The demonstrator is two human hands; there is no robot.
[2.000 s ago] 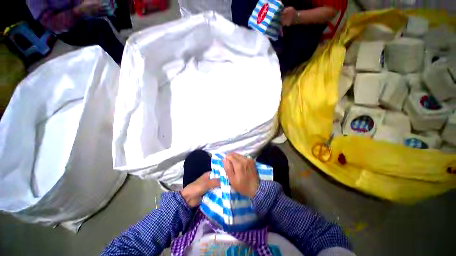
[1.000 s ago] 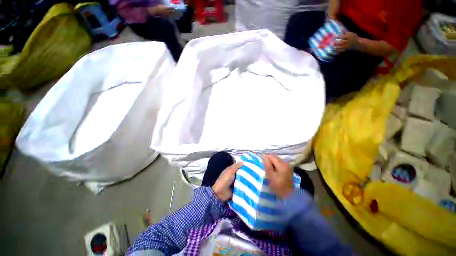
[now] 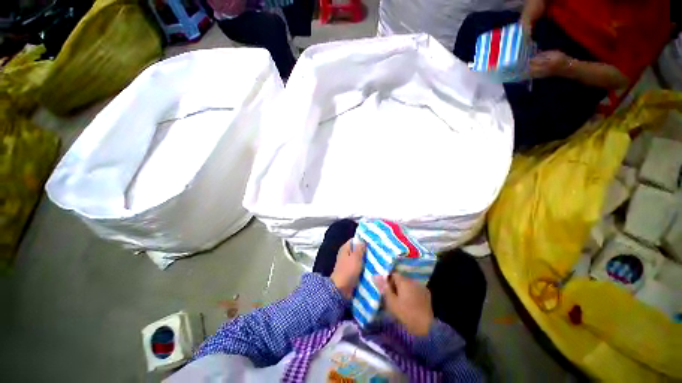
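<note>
A blue-and-white striped cover [image 3: 379,251] with a red band on its upper face is held over my lap, boxy and tilted. My left hand [image 3: 348,268] grips its left side. My right hand [image 3: 405,301] is on its lower right side, slightly blurred, with the fingers against the fabric; part of the cover is hidden behind it.
Two open white woven sacks [image 3: 166,217] [image 3: 374,217] stand in front. A yellow sack [image 3: 538,217] at right holds off-white covers [image 3: 650,215], with orange scissors [image 3: 547,292] on its rim. An off-white cover [image 3: 166,341] lies on the floor. A person in red [image 3: 609,37] holds a striped cover [image 3: 499,51].
The view has shifted right since two seconds ago. The cover in my hands has turned, and its red band now shows. My right hand has moved from its top to its lower side.
</note>
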